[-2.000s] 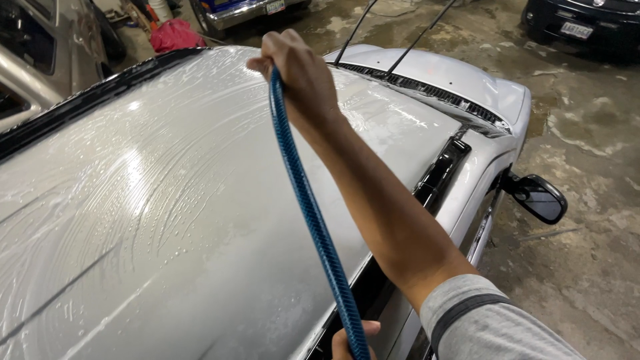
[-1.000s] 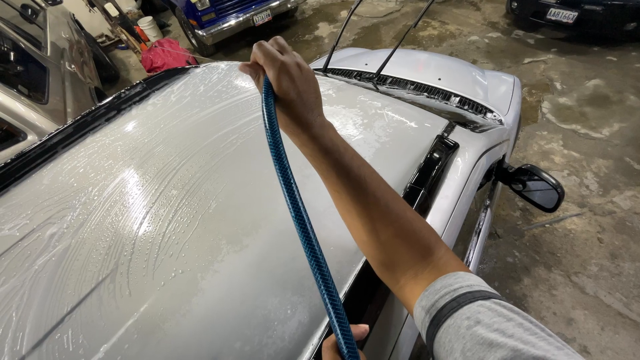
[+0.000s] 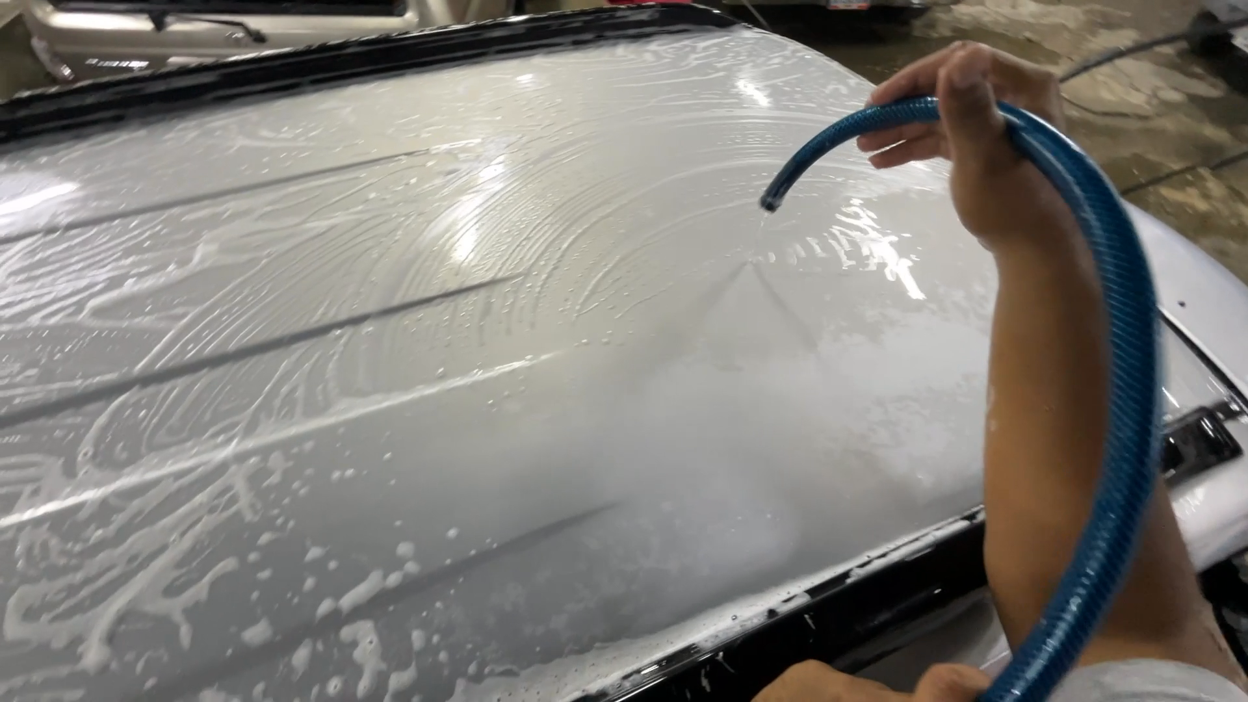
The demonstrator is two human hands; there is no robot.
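A blue braided hose (image 3: pixel 1131 322) arches over my right forearm. My right hand (image 3: pixel 985 127) grips it near its open end, thumb on the near side and fingers beyond. The hose end points down over the white car roof (image 3: pixel 634 390), where a thin stream of water lands and spreads. White soap foam (image 3: pixel 361 595) lies in streaks and blobs, mostly on the left part of the roof. My left hand (image 3: pixel 829 682), partly cut off by the bottom edge, holds a lower part of the hose.
Black rails (image 3: pixel 341 68) run along the far and near sides of the roof. Beyond the far side stands a beige vehicle (image 3: pixel 224 29). Wet concrete floor (image 3: pixel 1141 127) shows at the upper right, beside the white hood (image 3: pixel 1199 273).
The view has swung left along the roof. The hose now bends over my right hand, and its open end has come into sight with water falling from it.
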